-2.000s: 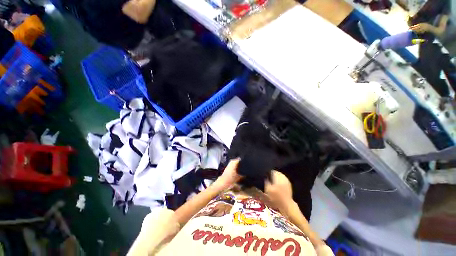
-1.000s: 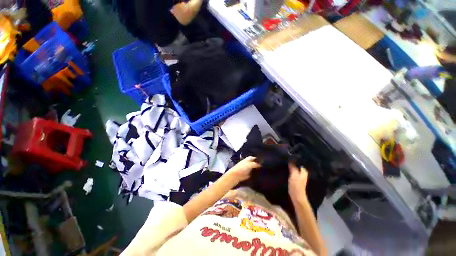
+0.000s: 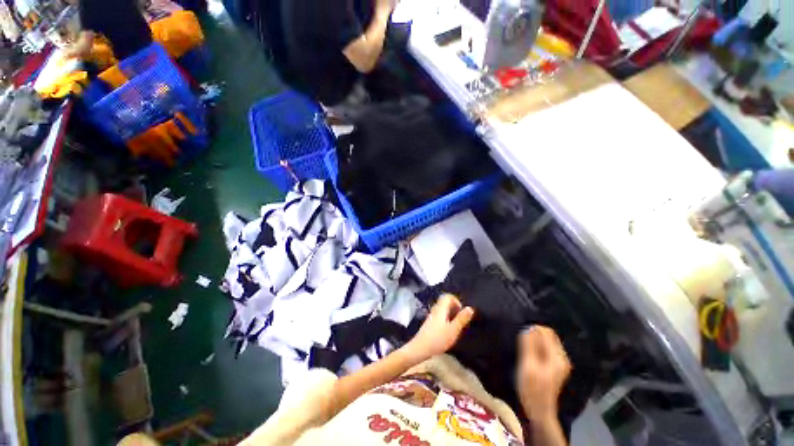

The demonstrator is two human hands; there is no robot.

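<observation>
A black garment piece (image 3: 490, 307) lies limp over my lap. My left hand (image 3: 446, 326) pinches its upper left part between fingertips and thumb. My right hand (image 3: 543, 364) is at its right side, blurred, with fingers curled; whether it grips the cloth cannot be told. A pile of white-and-black pieces (image 3: 306, 280) lies on the floor to the left. A large blue crate (image 3: 427, 214) full of black cloth stands behind the pile, with a small blue basket (image 3: 268, 131) beyond it.
A white sewing table (image 3: 601, 144) runs along the right, with yellow and red-orange snips (image 3: 718, 324) and a sewing machine (image 3: 723, 218). A red stool (image 3: 129, 239) stands across the green floor. Another person in dark clothes (image 3: 315, 48) is behind the crate.
The view has turned, so the surroundings shift rightward. My hands stay at the black cloth; my right hand has moved lower and its fingers are now curled. The cloth lies more spread between the hands.
</observation>
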